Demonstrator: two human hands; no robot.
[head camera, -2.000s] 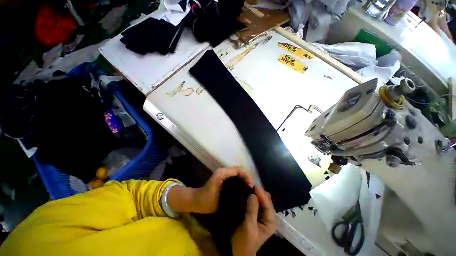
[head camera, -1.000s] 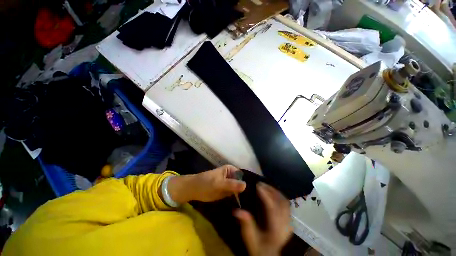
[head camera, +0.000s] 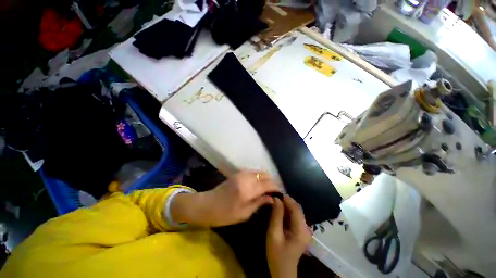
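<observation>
A long, slightly curved black fabric strip lies flat across the white table, left of the sewing machine needle area. My left hand and my right hand meet at the table's front edge, fingertips close together. Both pinch the edge of a dark garment piece, which hangs below them over my lap. Whether a small tool is in my fingers cannot be seen. Small black fabric scraps lie by the strip's near end.
The sewing machine head stands at the right. Black-handled shears lie on a white strip. Stacked black pieces lie at the far left table end. A blue basket of dark cloth stands at left. Yellow stickers are on the table.
My hands have come back together at the garment piece's edge after being apart a second ago. The thin object seen at my left fingers then is not visible now. The strip remains in place.
</observation>
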